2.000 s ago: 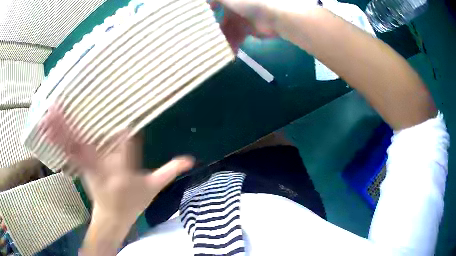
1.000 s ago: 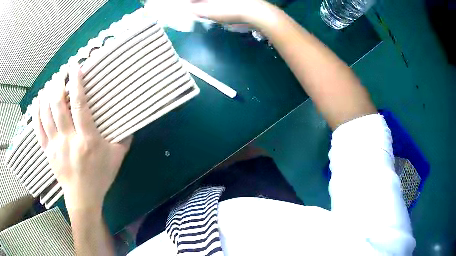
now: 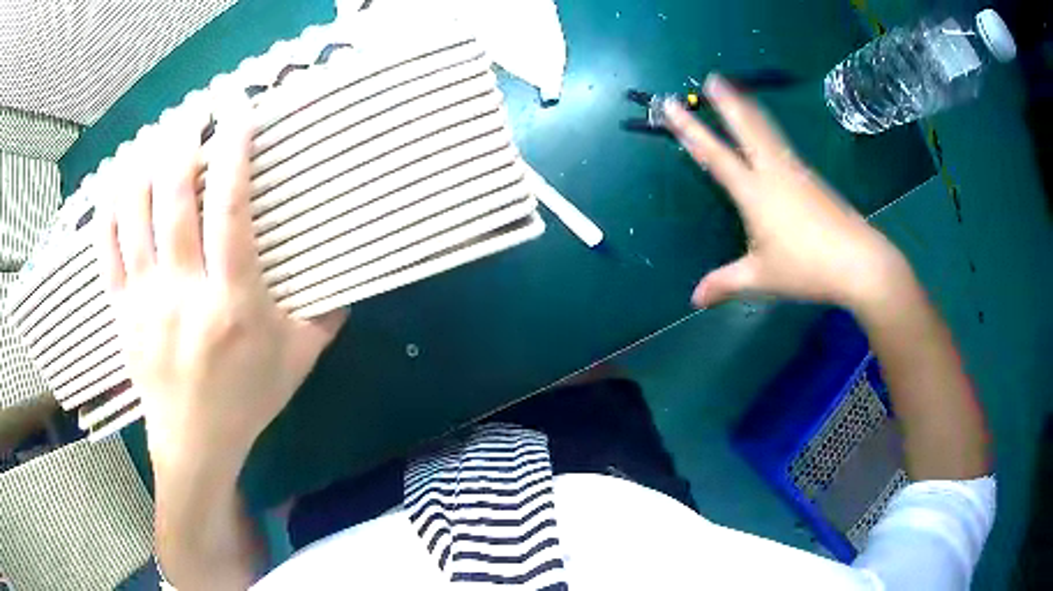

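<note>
A stack of cream keyboard panels (image 3: 393, 173) lies on the green bench, ribbed side facing me. My left hand (image 3: 202, 289) holds the stack at its left part, palm against the ribbed side, fingers spread up towards the top edge. My right hand (image 3: 785, 214) is open and empty, slightly blurred, over the bench's front edge. Its fingertips are by the dark side cutters (image 3: 663, 111), partly hidden; I cannot tell whether they touch. A white cloth (image 3: 525, 40) lies behind the stack's right end. A white marker-like stick (image 3: 568, 212) lies beside that end.
A clear bottle with a white cap (image 3: 912, 75) lies on its side at the back right. Tall panel stacks (image 3: 104, 52) stand at the left, with another stack (image 3: 75, 514) at lower left. A blue crate (image 3: 808, 444) is below the bench's front edge. Small white bits lie on the bench.
My right hand has left the white cloth behind the stack and moved right, towards the side cutters. My left hand stays on the stack, which has been lowered since the earliest frame.
</note>
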